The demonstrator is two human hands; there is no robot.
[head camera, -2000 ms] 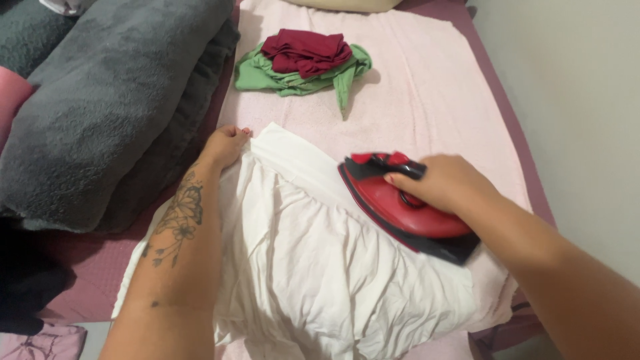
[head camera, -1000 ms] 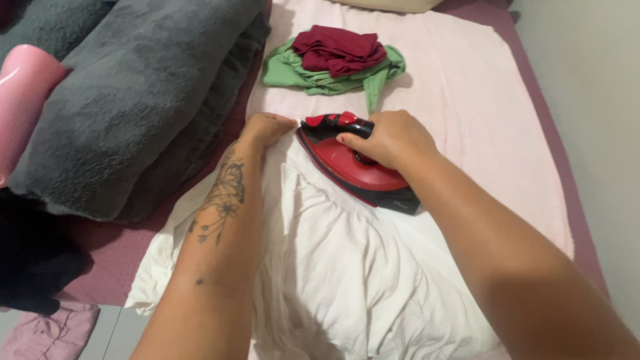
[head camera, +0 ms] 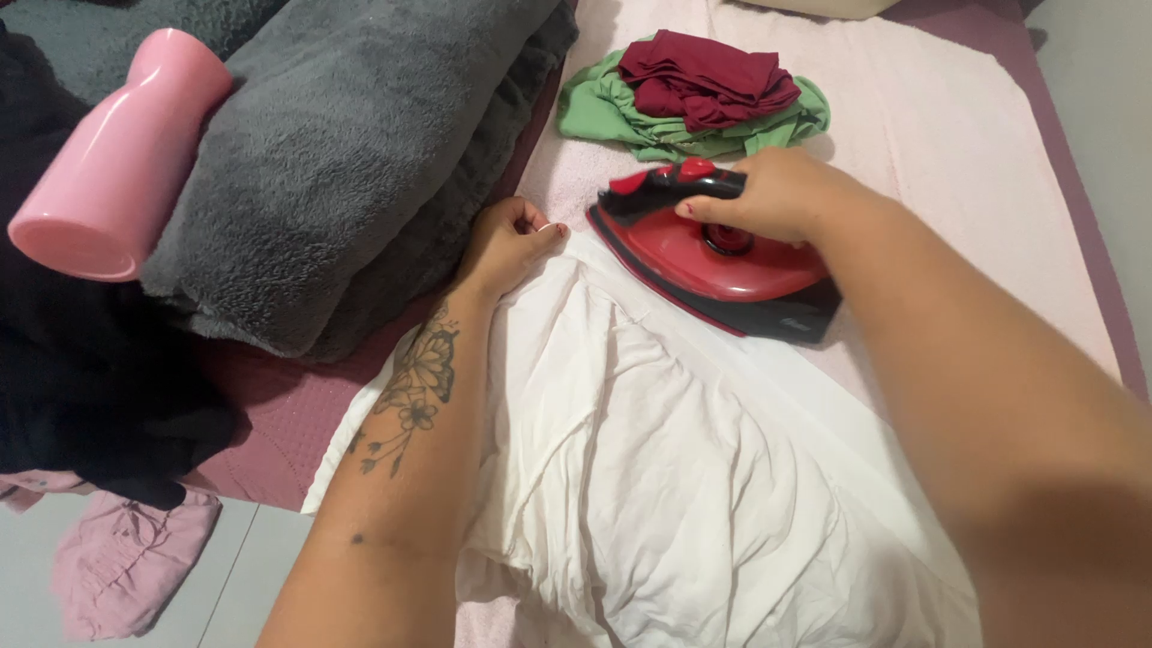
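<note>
My right hand (head camera: 783,198) is closed around the black handle of a red and black clothes iron (head camera: 720,252). The iron's tip points to the upper left, and it rests along the flat band at the edge of a white gathered garment (head camera: 666,432). My left hand (head camera: 513,243) pinches the upper left corner of that band between thumb and fingers, just left of the iron's tip. Below the band the white cloth lies in loose wrinkles. A pale pink towel (head camera: 954,207) lies under the garment and the iron.
Folded dark red cloth (head camera: 711,76) lies on green cloth (head camera: 594,108) beyond the iron. At left are a thick grey blanket (head camera: 360,135), a pink plastic bottle (head camera: 126,153) and dark fabric (head camera: 81,369). Pink cloth (head camera: 135,558) lies low at left, over the tiled floor (head camera: 243,576). A wall (head camera: 1098,117) stands at right.
The iron in my right hand has moved along the white band, from its right part two seconds ago to near the left corner. My left hand stays at that corner. The view has shifted somewhat left.
</note>
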